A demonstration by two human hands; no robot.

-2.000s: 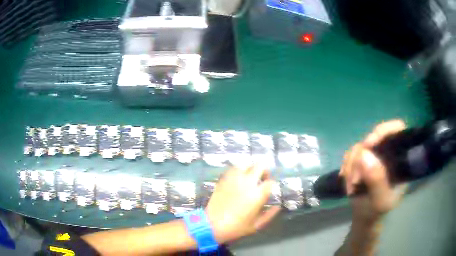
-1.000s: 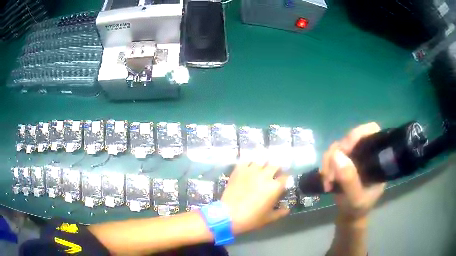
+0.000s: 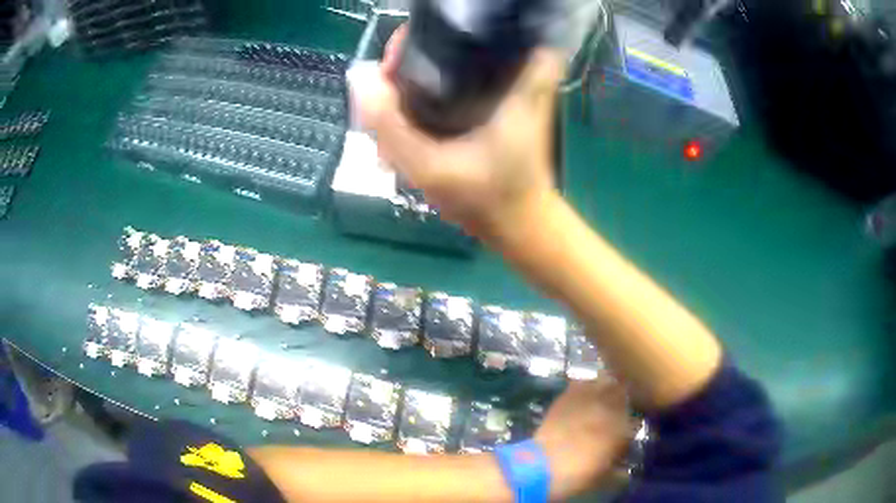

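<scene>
Small circuit boards lie in two long rows, a far row (image 3: 397, 313) and a near row (image 3: 373, 405). My right hand (image 3: 472, 147) is wrapped around the thick black electric screwdriver (image 3: 457, 74), held upright over the screw feeder (image 3: 362, 182). The hand hides most of the feeder and the screwdriver's tip. My left hand (image 3: 582, 432), with a blue wristband, rests at the right end of the near row, partly behind my right arm. Its fingers are blurred, and I cannot tell whether they hold a board.
Clear ribbed trays (image 3: 231, 118) lie left of the feeder. A grey power box (image 3: 668, 83) with a red light stands to its right. Slanted silver rows (image 3: 20, 142) lie at the far left. A dark bulky thing (image 3: 815, 98) is at the upper right.
My right hand has moved with the screwdriver from the right end of the near row up and left to the feeder. The view has shifted and tilted. My left hand stays by the near row.
</scene>
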